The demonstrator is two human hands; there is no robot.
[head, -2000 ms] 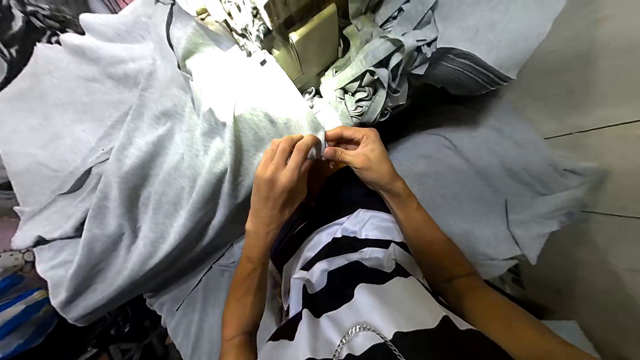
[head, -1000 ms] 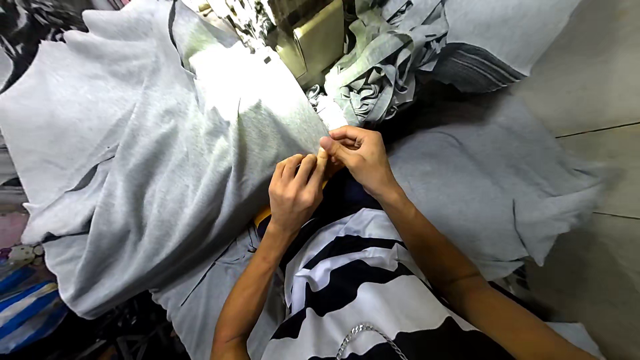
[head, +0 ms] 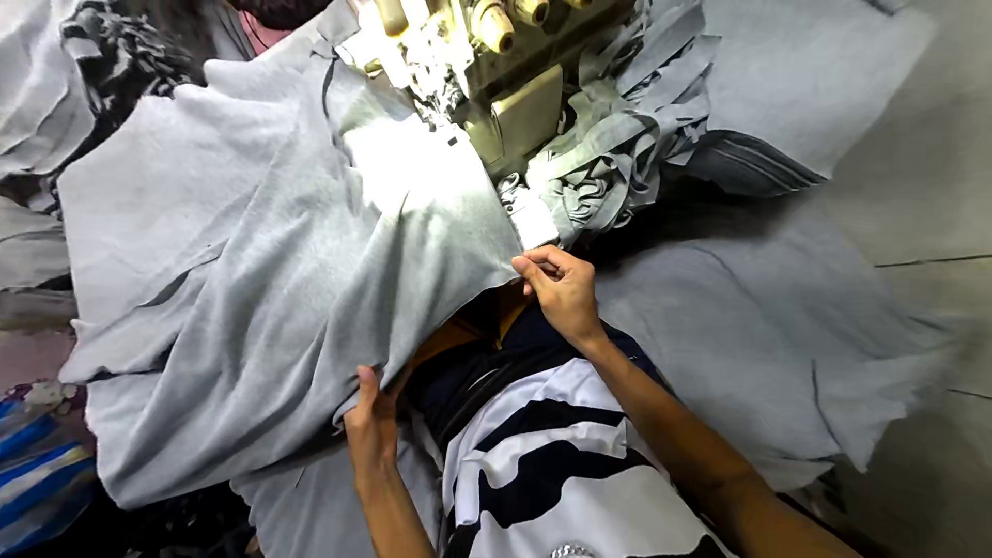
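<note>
A large piece of light grey knit fabric (head: 294, 256) spreads from the sewing machine (head: 519, 101) down toward my lap. My right hand (head: 562, 291) pinches the fabric's near corner between thumb and fingers, just below the machine's lit front. My left hand (head: 374, 422) is lower and to the left at the fabric's near edge, its thumb on top and its other fingers partly hidden by the cloth. The fabric between both hands forms a long edge with folds running away from it.
Grey fabric strips (head: 612, 170) lie tangled beside the machine. More grey fabric (head: 775, 333) lies to my right, above a tiled floor (head: 914, 480). A blue-and-white striped item (head: 39, 473) is at the lower left, and dark scraps (head: 124, 62) are at the upper left.
My left hand has moved away from my right hand, down and to the left along the fabric's edge. My right hand remains near the machine, pinching the corner.
</note>
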